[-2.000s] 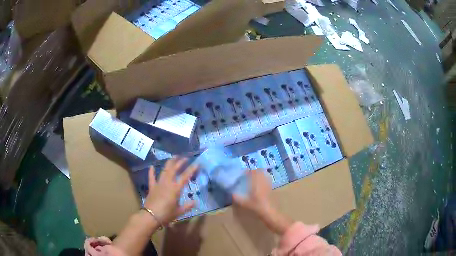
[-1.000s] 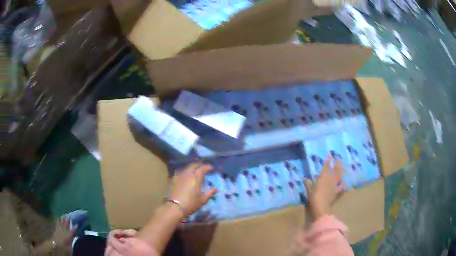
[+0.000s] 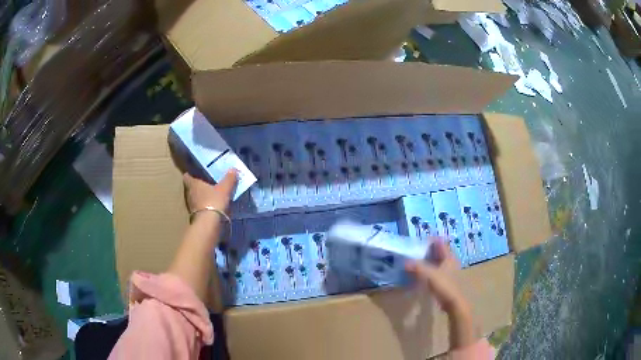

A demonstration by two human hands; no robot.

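A large open brown carton (image 3: 309, 337) holds two rows of pale blue retail boxes (image 3: 379, 158) with dark round-headed pictures. The front row is lower in its left and middle part and higher at the right. My left hand (image 3: 211, 195) grips a white and blue retail box (image 3: 214, 156) lying slanted at the carton's back left corner. My right hand (image 3: 437, 271) holds another retail box (image 3: 379, 254), blurred, tilted over the front row. The fingers on its near end are partly blurred.
A second open carton (image 3: 211, 35) with blue boxes stands behind. Stretch-wrapped brown cartons (image 3: 84, 84) are at the left. Paper scraps (image 3: 538, 83) lie on the green floor at the right. Small white and blue boxes (image 3: 79, 295) are at the lower left. Carton flaps (image 3: 520, 179) fold outward.
My left hand has moved up from the front row onto the slanted box. My right hand now holds a box; the second slanted box has gone from the back row's top.
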